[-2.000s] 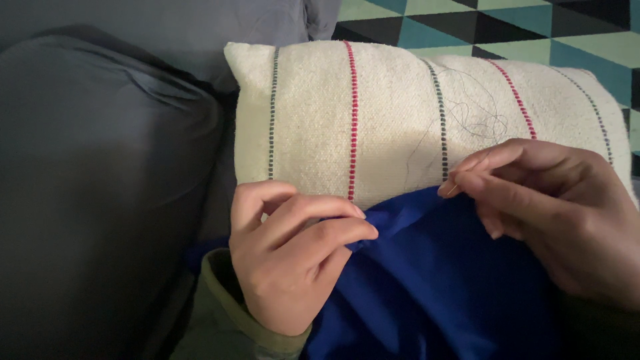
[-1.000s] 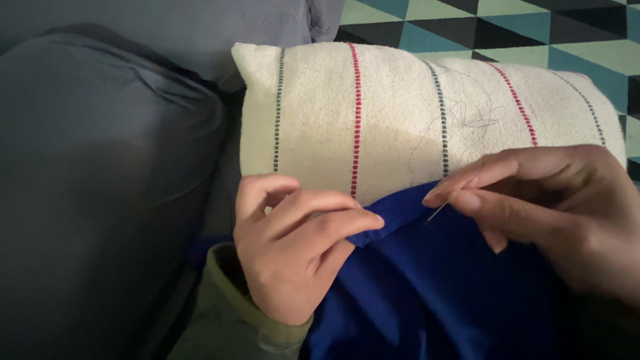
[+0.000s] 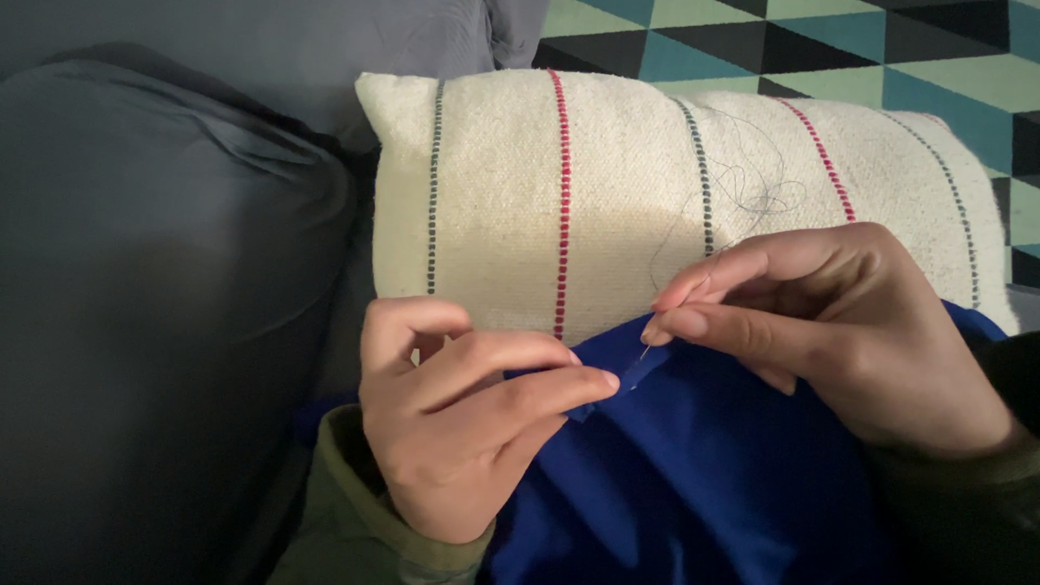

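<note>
Blue fabric (image 3: 699,455) lies over the near side of a cream cushion (image 3: 496,195) with red and dark stitched stripes. My left hand (image 3: 471,414) pinches the folded edge of the fabric between its fingers. My right hand (image 3: 821,333) holds a thin sewing needle (image 3: 646,351) between thumb and index finger, its tip pointing down at the fold, just right of my left fingertips. Whether the tip touches the cloth I cannot tell. Dark thread (image 3: 764,195) runs from my right fingers and lies in loose loops on the cushion.
Grey upholstery (image 3: 162,244) fills the left side, with folds at its upper part. Beyond the cushion, at the top right, a rug (image 3: 812,49) shows a pattern of teal, black and pale triangles.
Two seconds ago my right fingertips were at the fabric's upper edge; they have since come lower, with the needle now pointing at the fold. My left hand keeps its pinch.
</note>
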